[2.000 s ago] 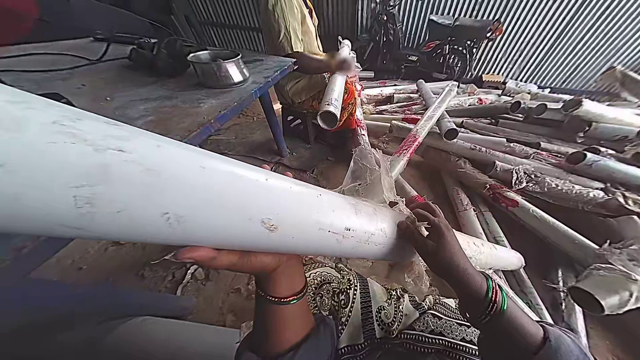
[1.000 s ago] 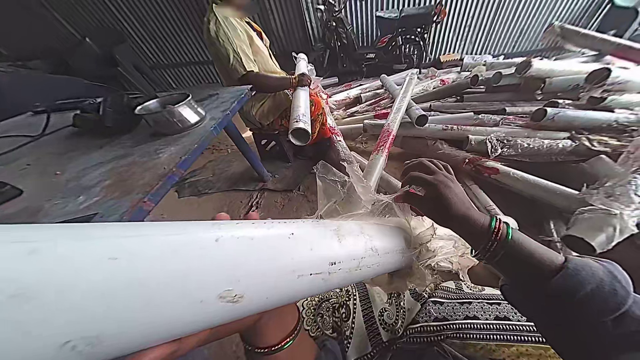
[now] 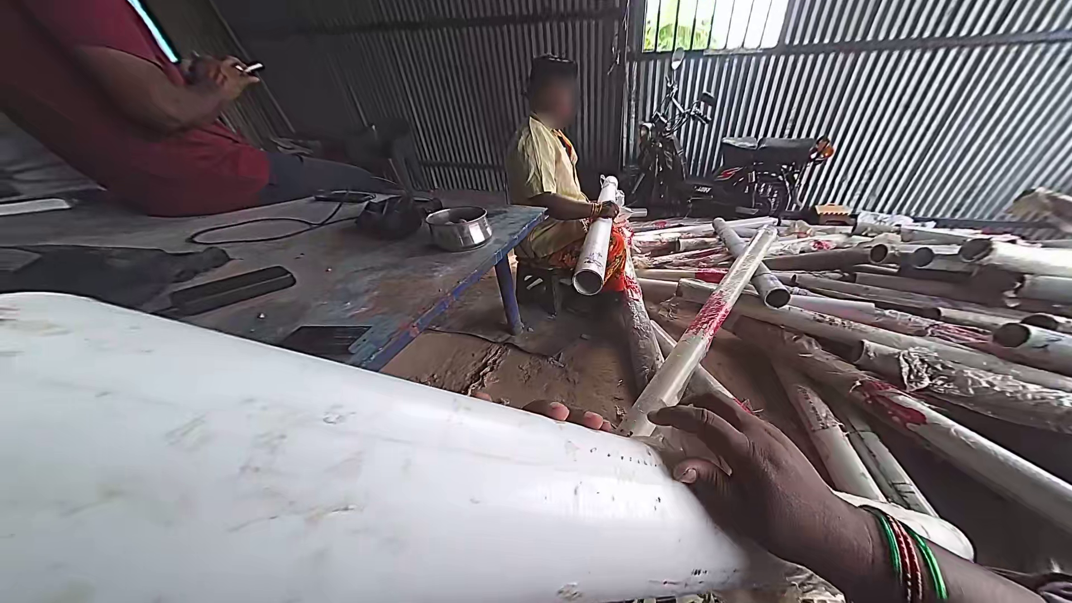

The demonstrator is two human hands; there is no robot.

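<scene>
A large white plastic pipe point(image 3: 352, 469) fills the lower left and reaches toward the centre, scuffed and marked near its far end. My right hand point(image 3: 745, 469), with green and red bangles at the wrist, touches that far end with thumb and fingers spread. Of my left hand point(image 3: 569, 413) only fingertips show over the pipe's far side; the rest is hidden behind the pipe. Just beyond my right hand, a narrower pipe with a red smear point(image 3: 712, 314) slants up and away. Part of a patterned cloth lies at the bottom edge, below the pipe.
Many pipes point(image 3: 904, 327), some wrapped in film, lie piled on the right. A blue-edged table point(image 3: 452, 293) holds a metal bowl point(image 3: 459, 229) and a cable. A seated person point(image 3: 544, 176) holds a pipe; another person in red point(image 3: 167, 126) sits on the left. A motorcycle point(image 3: 737, 167) stands behind.
The view has tilted up and left. Crumpled film that showed at the pipe's far end in the earlier frames is mostly out of sight. Fingertips of my left hand show farther along the pipe.
</scene>
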